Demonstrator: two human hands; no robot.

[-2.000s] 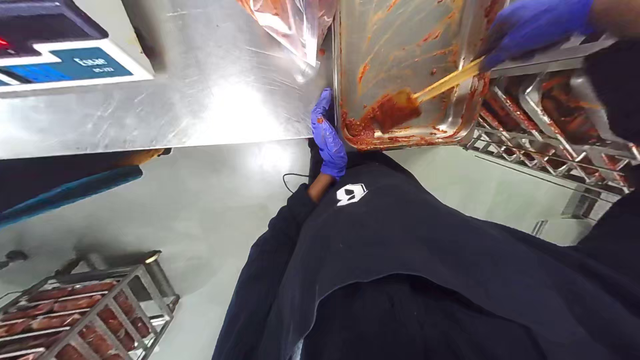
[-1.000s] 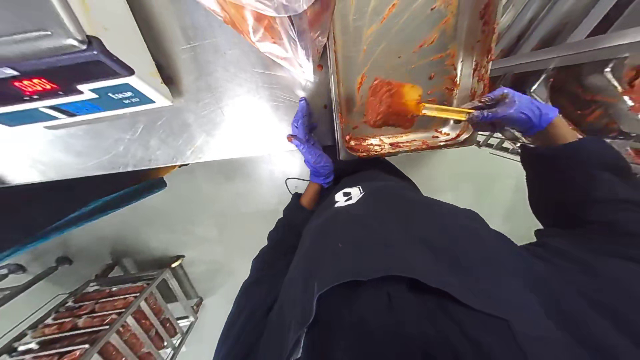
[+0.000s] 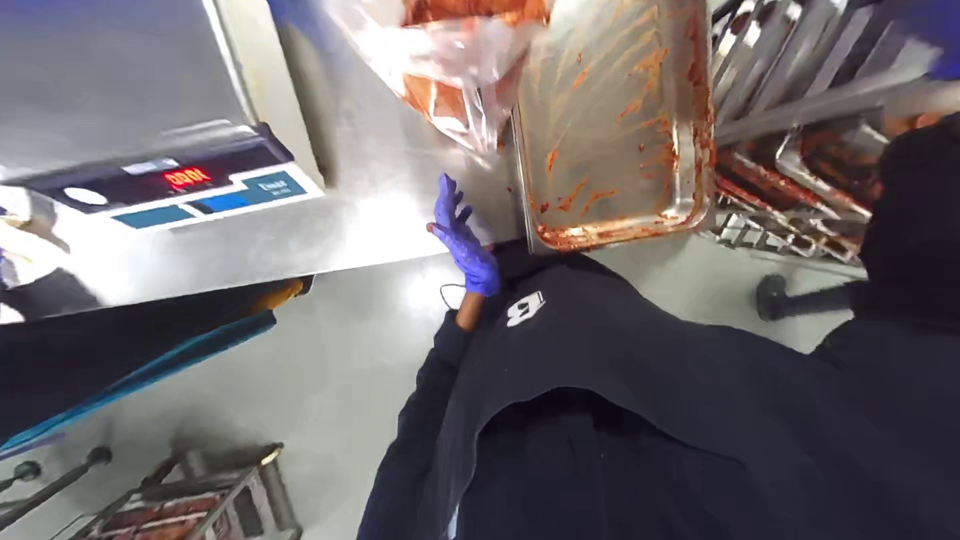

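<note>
My left hand [image 3: 466,244], in a blue-purple glove, is raised with its fingers apart at the edge of the steel table, holding nothing. Just right of it lies a metal sheet pan [image 3: 600,150] smeared with red sauce or paste. Above the hand is a clear plastic bag [image 3: 465,82] with reddish-orange contents. My right hand [image 3: 941,49], also gloved, is blurred and partly cut off at the top right corner, over a metal rack; whether it holds something cannot be told. The yellow-handled scraper is out of sight.
A digital scale [image 3: 180,180] with a lit red display stands on the steel table [image 3: 360,225] at left. Metal racks with reddish meat stand at right [image 3: 810,172] and lower left [image 3: 180,517]. Dark and teal cloth-like material [image 3: 150,360] lies along the table's front at left.
My right hand has moved away from the pan to the upper right, and the scraper with red paste has left the pan. My left hand has come off the pan's edge, where it rested two seconds ago.
</note>
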